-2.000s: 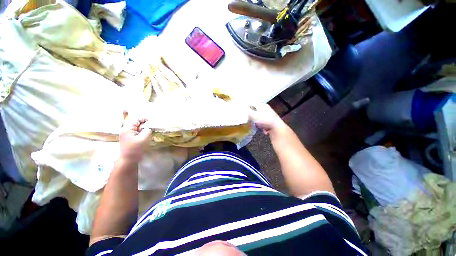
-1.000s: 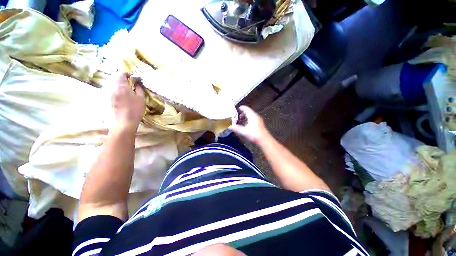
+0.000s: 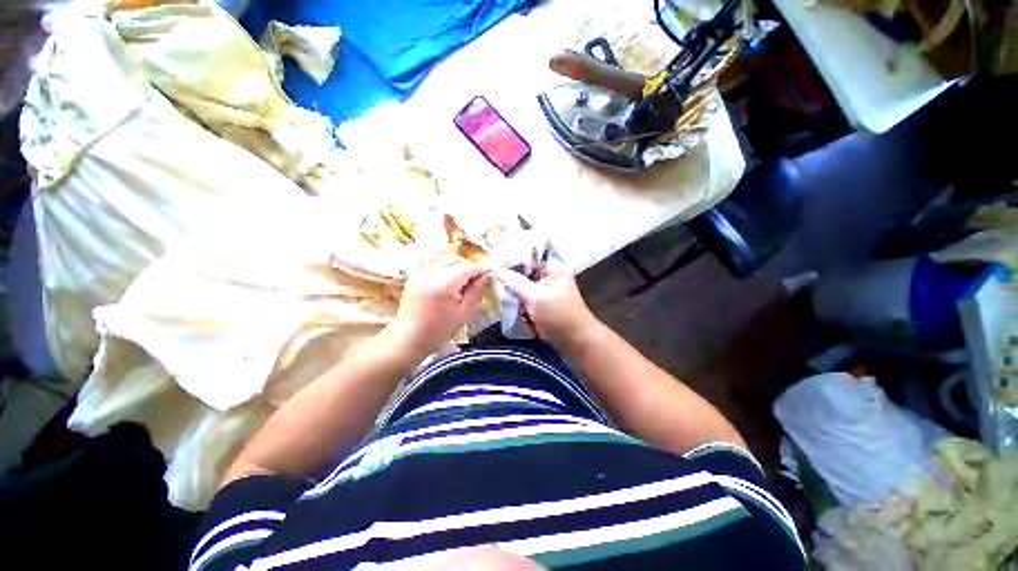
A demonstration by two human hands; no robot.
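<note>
A cream-yellow garment covers the left of the white table and hangs over its near edge. Its cloth is bunched near my belly, with darker yellow folds. My left hand pinches the garment's edge. My right hand is close beside it at the right, with its fingers closed on a pale piece of the cloth. Small dark marks show by the right fingers; whether they are a tool or shadow I cannot tell.
A phone with a pinkish screen lies beyond my hands. A steam iron stands at the table's right, with cables and tan scraps. A blue cloth lies at the far edge. White and cream cloth heaps are at the lower right.
My left hand has moved right and nearer my belly, so both hands are now close together. The stretched edge has slackened and bunched. The camera view has shifted.
</note>
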